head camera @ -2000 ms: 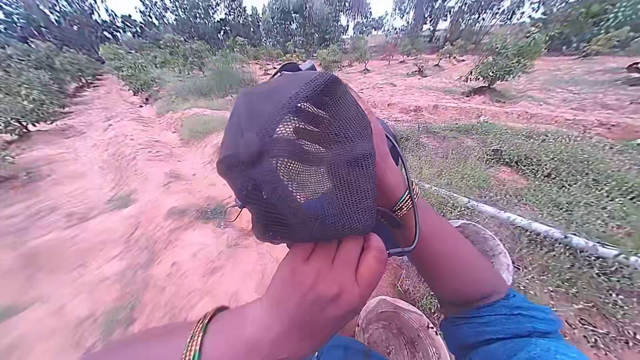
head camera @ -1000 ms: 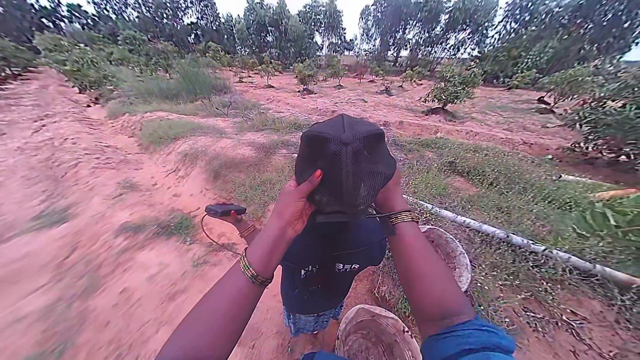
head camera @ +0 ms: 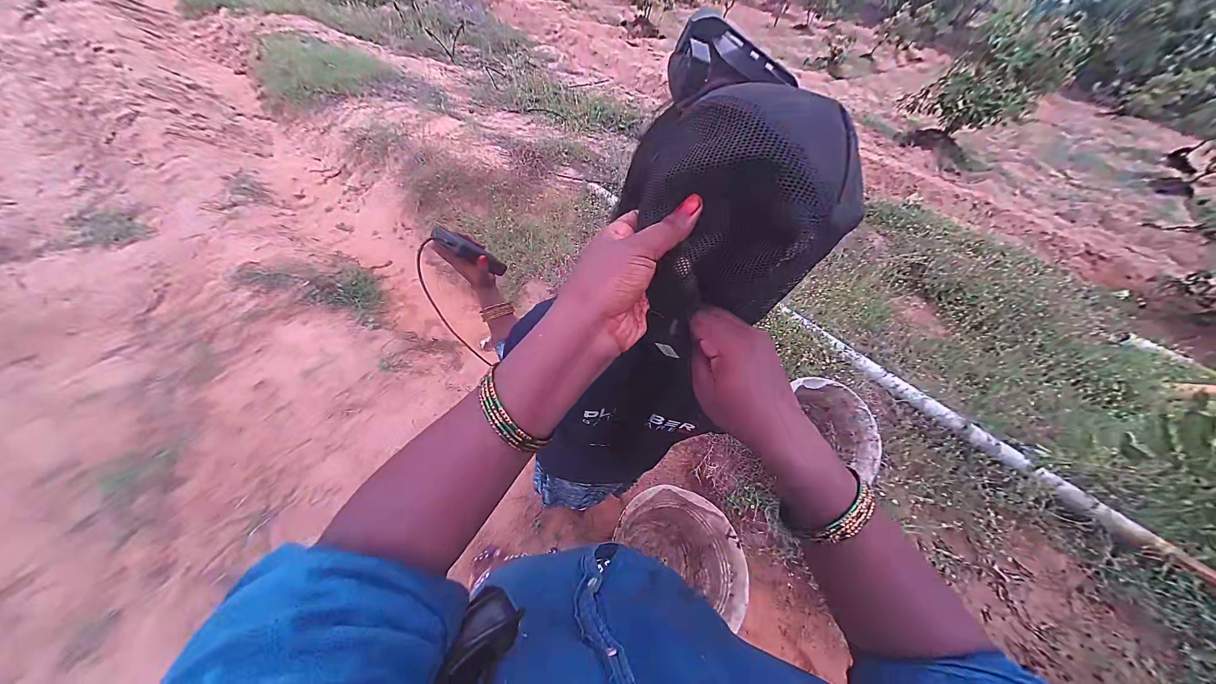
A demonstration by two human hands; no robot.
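A black mesh-backed cap (head camera: 750, 180) is on the head of a person who stands in front of me, facing away. A dark device (head camera: 727, 52) sits at the cap's far side. My left hand (head camera: 627, 275) is at the cap's left edge, thumb extended along the mesh, fingers curled. My right hand (head camera: 736, 370) pinches something dark at the cap's lower back edge; the exact part is hidden by the fingers. The person wears a dark shirt (head camera: 608, 427) with printed writing and holds a black handheld device (head camera: 467, 250) with a cable in one hand.
Two worn round basins (head camera: 684, 541) (head camera: 841, 427) stand on the reddish soil beside the person. A long pale pipe (head camera: 959, 423) runs diagonally over the grass at right. Low shrubs (head camera: 997, 76) grow farther back, and a furrowed dirt strip (head camera: 237, 380) lies at left.
My hands have gone from the sides of the cap to its lower back edge. The view has tilted down, and the device on the cap's far side shows again.
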